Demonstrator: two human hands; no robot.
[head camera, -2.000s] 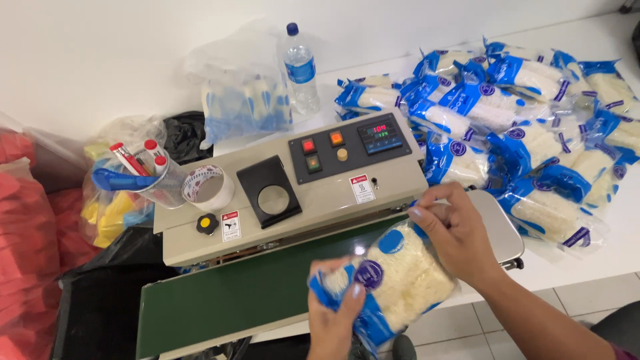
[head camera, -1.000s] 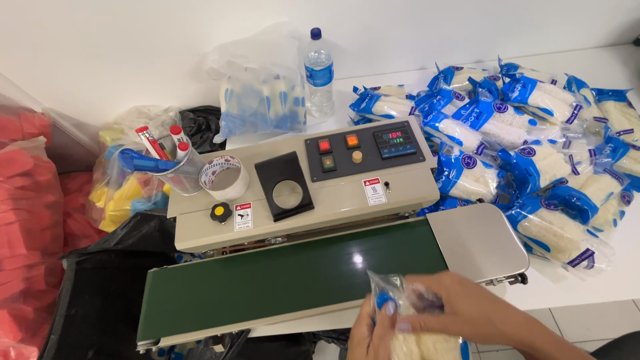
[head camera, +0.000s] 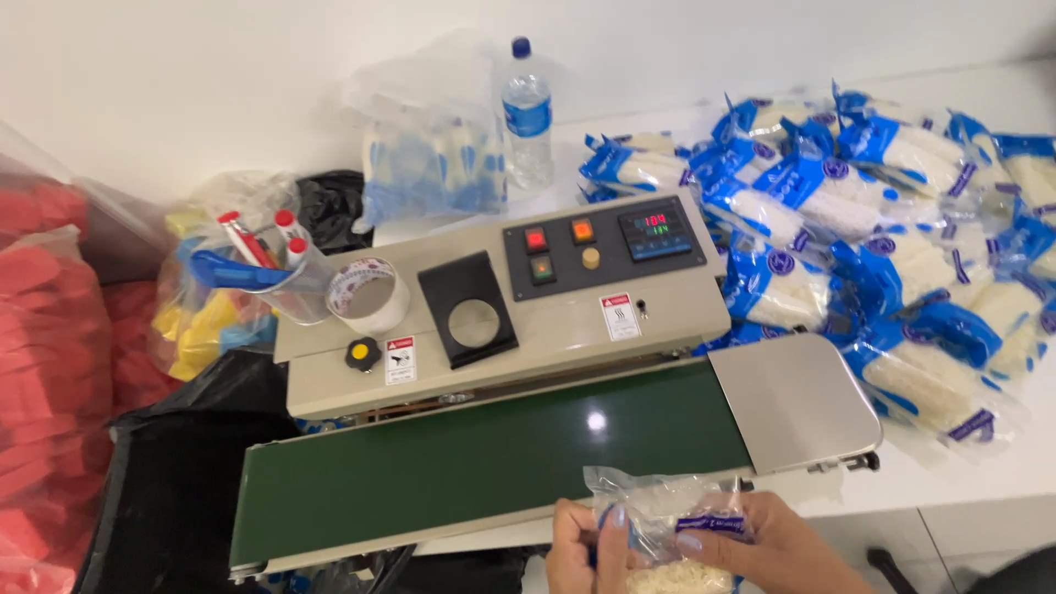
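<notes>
A clear plastic bag (head camera: 689, 569) with pale, shredded-looking contents is held at the bottom right of centre. My left hand (head camera: 590, 549) pinches its left side, and my right hand (head camera: 755, 544) grips the right side by a purple printed band. The bag's transparent open-looking end points up, over the near edge of the green conveyor belt (head camera: 495, 454). Behind the belt stands the beige body of a continuous band sealer (head camera: 544, 330), its control panel (head camera: 606, 247) lit. The bag's lower part is cut off by the frame.
Many similar filled bags (head camera: 899, 264) lie heaped at the right. A water bottle (head camera: 528, 124) and a plastic sack (head camera: 433, 165) stand behind the sealer. On it sit a tape roll (head camera: 368, 297) and a cup of markers (head camera: 301, 289). Red bundles (head camera: 49, 396) fill the left.
The bag has turned from lying slanted with its blue end low to having its clear end up. Both hands have moved down, and the right hand has shifted to the bag's side.
</notes>
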